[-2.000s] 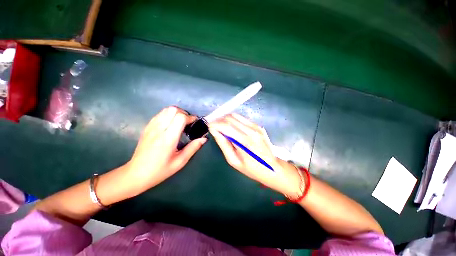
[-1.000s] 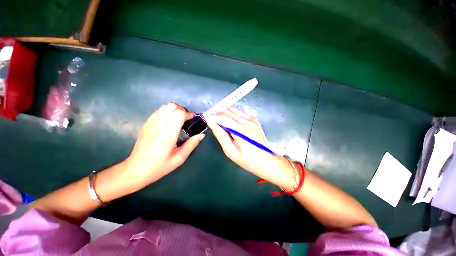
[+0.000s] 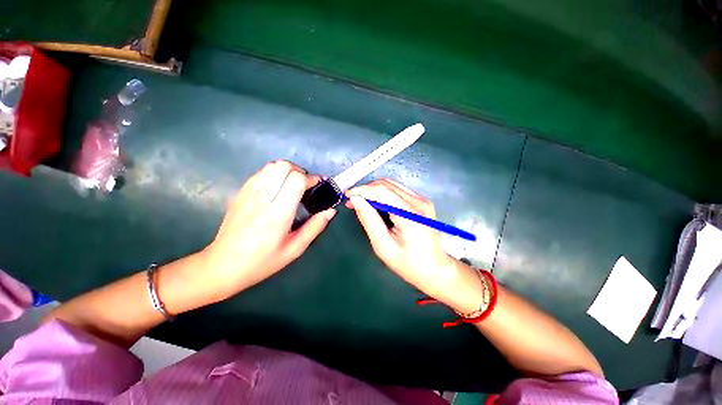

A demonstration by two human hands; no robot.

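A watch head (image 3: 322, 196) with a dark, glossy square face is pinched between the thumb and fingers of my left hand (image 3: 265, 213). Its white strap (image 3: 381, 157) points up and to the right, free of both hands; the other strap half is hidden by my left hand. My right hand (image 3: 408, 237) holds a thin blue stick (image 3: 427, 221) like a pen, with its tip at the right edge of the watch case. Whether the tip touches the case cannot be told for certain.
A red bin (image 3: 41, 111) with white and silver bits stands at the far left, beside a clear plastic bottle (image 3: 99, 154) with pinkish contents. A wood-edged green board (image 3: 95, 52) is at the upper left. A white square card (image 3: 623, 300) and papers (image 3: 693, 269) lie at the right.
The blue stick has swung flatter, its rear end now further right and clear of my right hand. The watch face shows more fully. My left hand keeps its hold.
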